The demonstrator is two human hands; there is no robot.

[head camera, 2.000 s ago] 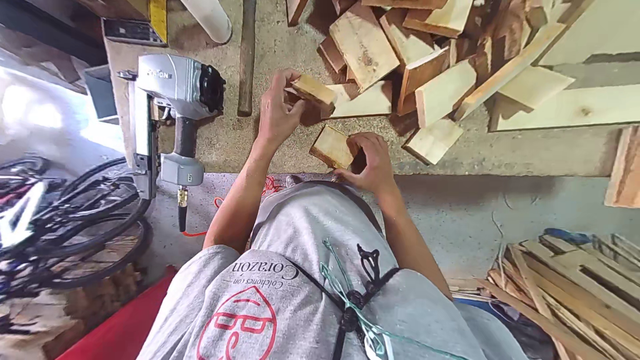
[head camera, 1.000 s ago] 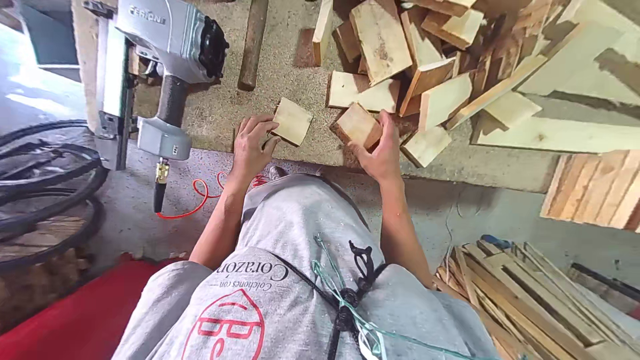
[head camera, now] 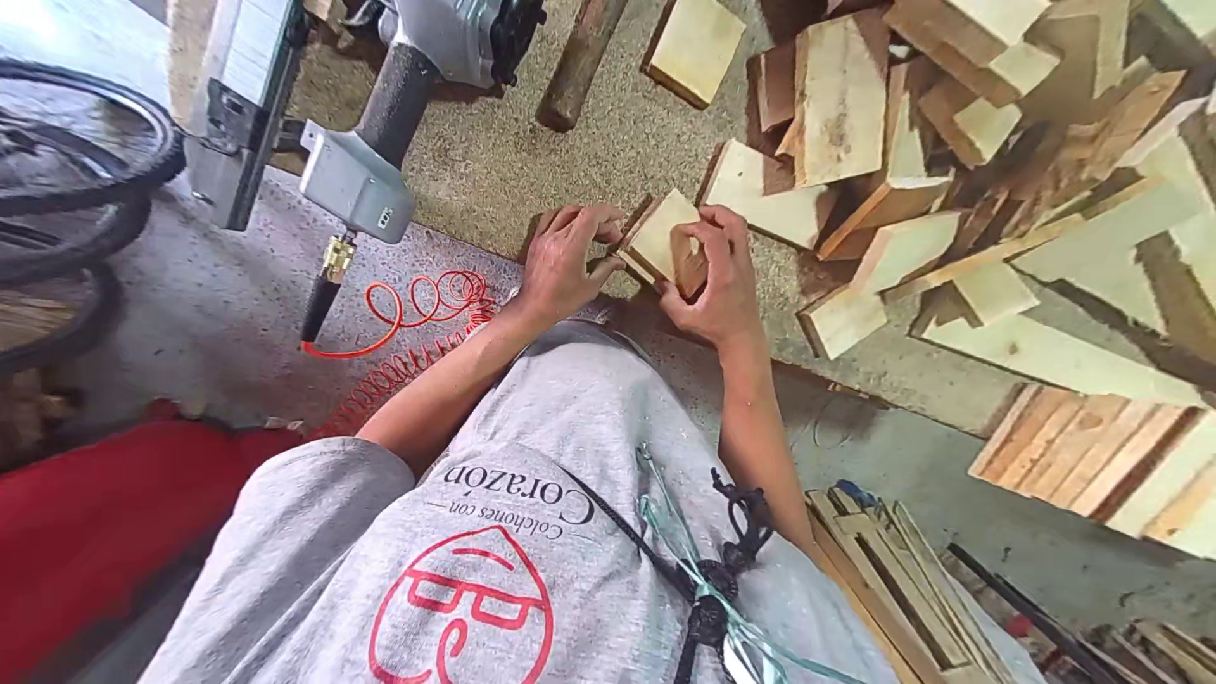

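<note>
Two small wooden blocks [head camera: 659,233] lie stacked or side by side at the near edge of the workbench; which of the two I cannot tell. My right hand [head camera: 714,271] curls over their right side, thumb and fingers gripping. At their left side, my left hand [head camera: 570,261] has its thumb and fingertips close to or touching the wood, with a gap in its curled grip. Farther up the bench lies another wooden block [head camera: 696,49], apart from both hands. A pneumatic nailer [head camera: 394,104] rests at the upper left, its coiled red air hose [head camera: 408,318] hanging down.
A heap of wood offcuts [head camera: 893,142] covers the right of the workbench [head camera: 494,161]. Near the top lies a wooden handle [head camera: 581,62]. Stacked wood pieces [head camera: 1083,456] stand at the right, and wood strips [head camera: 893,570] lie below. Bicycle wheels [head camera: 85,180] are at the left.
My hands have come closer together, and the wood that was apart between them is now together. A block now lies alone farther up the bench. The view has shifted and tilted.
</note>
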